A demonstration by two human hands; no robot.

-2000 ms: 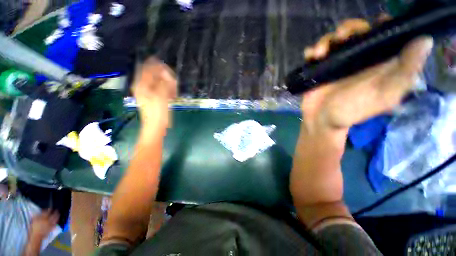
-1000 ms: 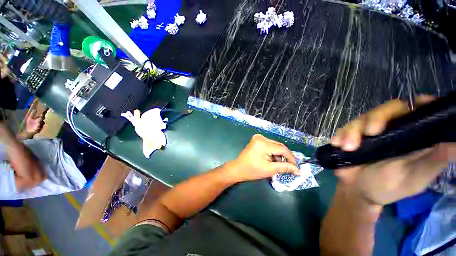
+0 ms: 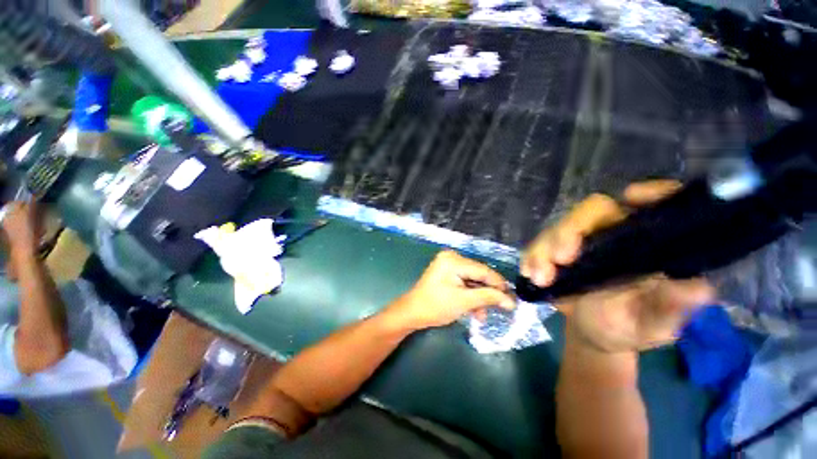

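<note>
My right hand [image 3: 618, 278] is wrapped around a thick black electric screwdriver [image 3: 663, 238], which slants down to the left. Its nose is at the fingertips of my left hand [image 3: 452, 291]. My left fingers are pinched together just above the small clear plastic bag [image 3: 524, 333]; whether they hold a small part is hidden and blurred. The bag lies flat on the green bench [image 3: 421, 372] with grey specks on it.
A black box [image 3: 184, 211] and a crumpled white cloth [image 3: 248, 262] lie left. The dark belt [image 3: 502, 143] holds white clusters [image 3: 461, 64], with more at its far edge. A blue cloth [image 3: 717, 350] lies right. Another person's arm [image 3: 34, 296] shows far left.
From two seconds ago, my left hand has come from over the belt to the bag, and the screwdriver has come down beside it. Since one second ago, the view has shifted slightly.
</note>
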